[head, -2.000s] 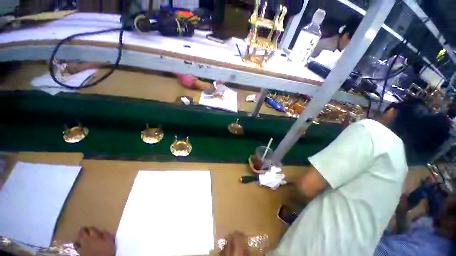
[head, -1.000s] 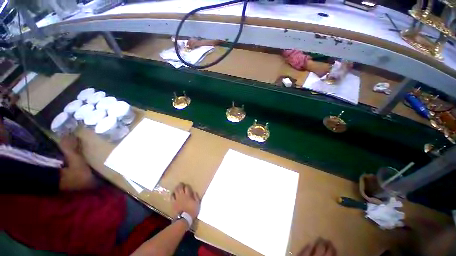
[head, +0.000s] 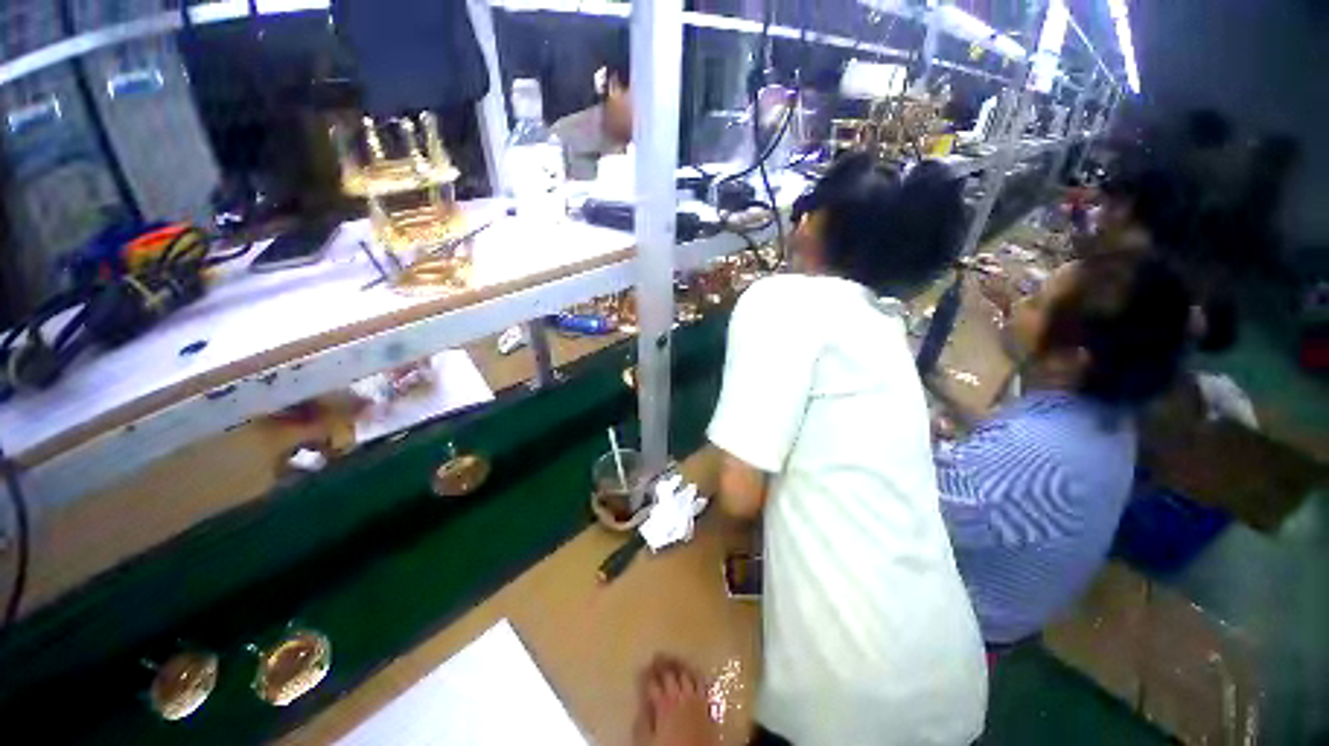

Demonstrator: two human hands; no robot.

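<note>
My right hand [head: 675,703] rests on the brown bench at the bottom edge, fingers forward and slightly spread, with nothing visible in it; the wrist is cut off. My left hand is out of the picture. A white paper sheet [head: 469,700] lies left of my right hand, cut off by the bottom edge. On the dark green conveyor belt [head: 386,561] beyond it stand gold pieces with upright prongs: one at the far left [head: 184,682], one beside it [head: 293,668], and one farther along [head: 461,472].
A small brownish cup [head: 615,506] holding a pale stick, a dark-handled tool [head: 622,557] and a crumpled white tissue [head: 672,513] lie by a metal post [head: 655,262]. A person in a pale shirt [head: 853,510] leans over the bench close at right. A shelf [head: 292,364] runs above the belt.
The view has swung left and then back far to the right. My left hand has left the picture. My right hand still rests on the bench, right of the paper.
</note>
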